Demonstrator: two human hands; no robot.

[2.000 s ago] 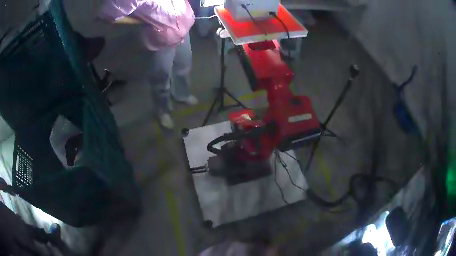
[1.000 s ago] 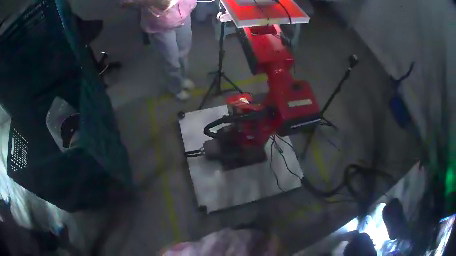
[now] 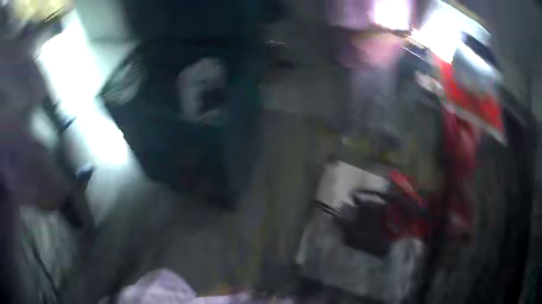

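Observation:
The view is strongly blurred. Neither of my hands can be made out. The red robot arm (image 3: 460, 154) stands at the right, its dark base on the white floor plate (image 3: 327, 255). The red-orange end plate (image 3: 484, 104) is tilted at the upper right, with bright glare beside it. A large dark teal crate (image 3: 172, 148) fills the upper left middle, with a pale thing and a dark patch inside. Pale pink cloth (image 3: 157, 289) shows at the bottom edge.
A person in a pink top (image 3: 377, 50) stands behind, between crate and arm. Glaring white surfaces (image 3: 89, 101) lie left of the crate. A dark, blurred shape (image 3: 38, 172), perhaps another person, is at the far left. Grey floor (image 3: 196, 237) shows below the crate.
The view has swung left: the arm, floor plate and person now appear further right, the crate nearer the middle. More of the left side shows, and blur has increased.

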